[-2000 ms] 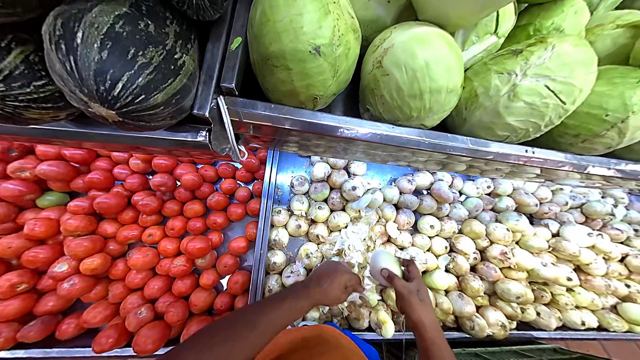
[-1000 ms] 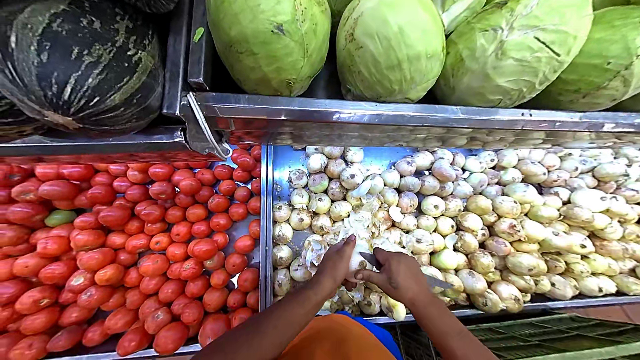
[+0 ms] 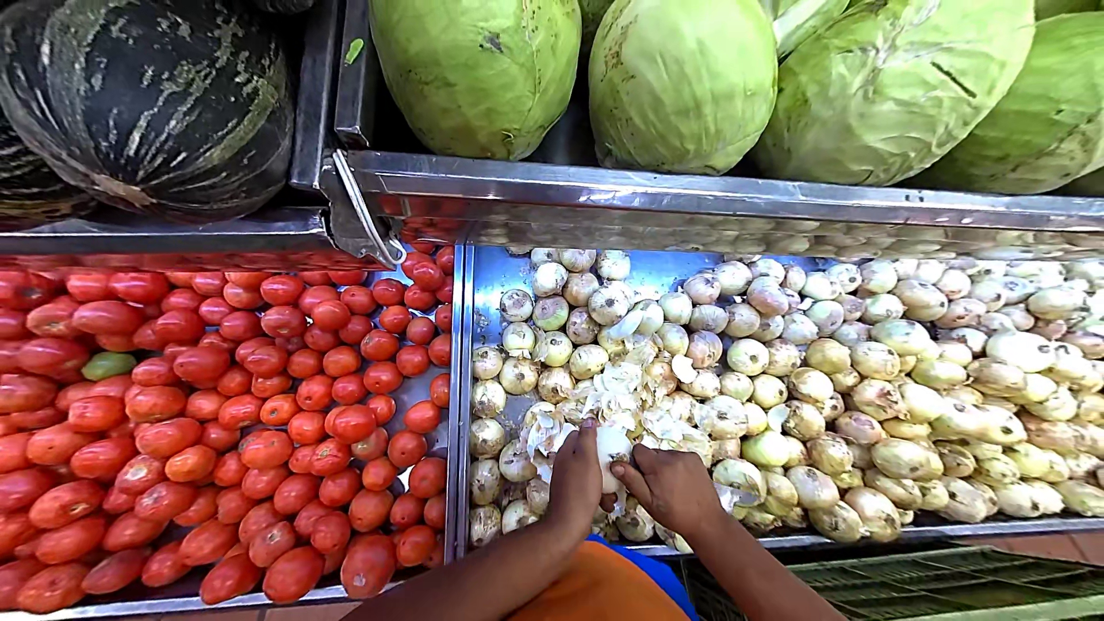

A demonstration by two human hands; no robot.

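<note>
A white peeled onion [image 3: 613, 446] is held between my two hands, above the near left part of the onion bin. My left hand [image 3: 576, 474] grips it from the left side, the thumb along its edge. My right hand [image 3: 673, 487] is at its right side, fingers curled and thumb against the onion's lower right. A pale blade shows in part beside my right hand, blurred; its handle is hidden in the fist. Loose papery onion skins [image 3: 617, 388] lie heaped just beyond the hands, on top of the whole onions [image 3: 811, 414].
Red tomatoes [image 3: 259, 431] fill the bin left of the metal divider [image 3: 460, 388]. Green cabbages [image 3: 681, 86] and a dark striped squash [image 3: 155, 103] sit on the raised shelf behind its metal edge [image 3: 690, 197]. A green plastic crate [image 3: 949, 578] stands low at the right.
My hands have stayed together around the onion. The knife blade that stuck out to the right of my right hand a second ago no longer shows there.
</note>
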